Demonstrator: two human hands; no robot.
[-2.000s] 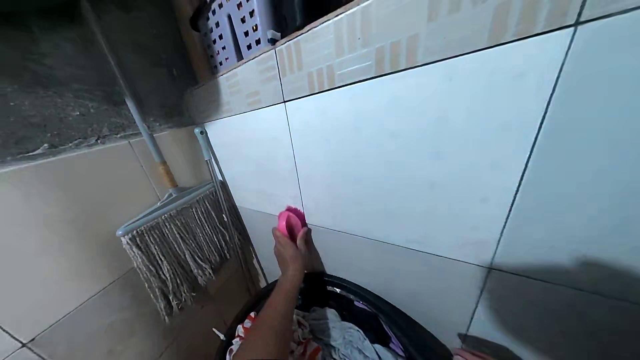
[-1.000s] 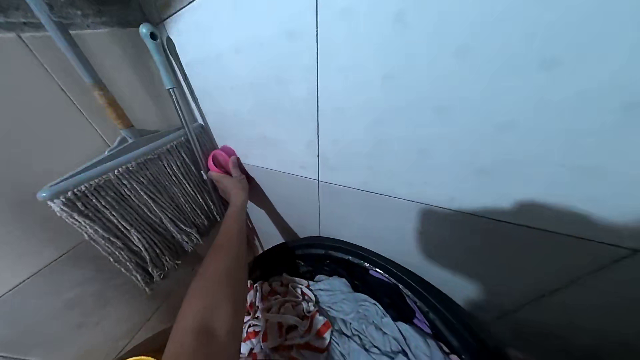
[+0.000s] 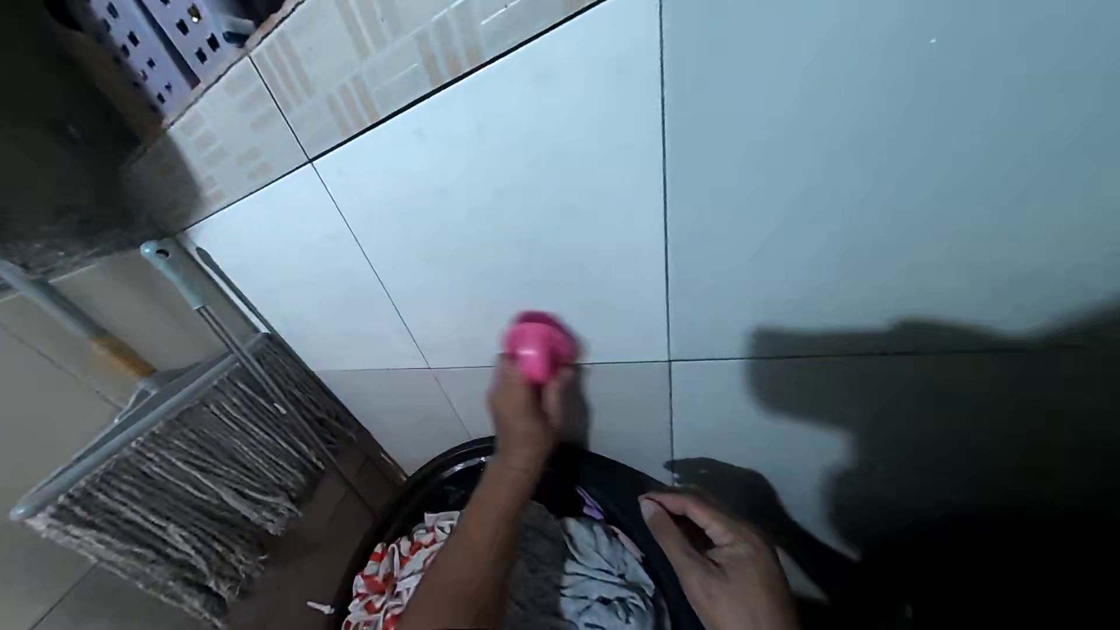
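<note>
A pink scrub brush (image 3: 540, 348) is gripped by my left hand (image 3: 523, 411) against the white wall tiles (image 3: 516, 210), just above a horizontal grout line; it is blurred. My right hand (image 3: 722, 560) hangs over the right side of the black tub (image 3: 437, 468), thumb and forefinger nearly meeting, with no object visible in it. Below my left forearm the tub holds clothes: a red and white cloth (image 3: 394, 569) and a light grey-blue cloth (image 3: 608, 577).
A grey string mop (image 3: 184, 490) leans at the left, with a second long handle (image 3: 179, 276) in front of it. A lilac plastic basket (image 3: 157, 48) stands on the ledge at upper left. My shadow falls on the wall at the right.
My left hand and the pink brush have moved right along the wall, away from the mop and corner where they were one second ago. My right hand has come into view.
</note>
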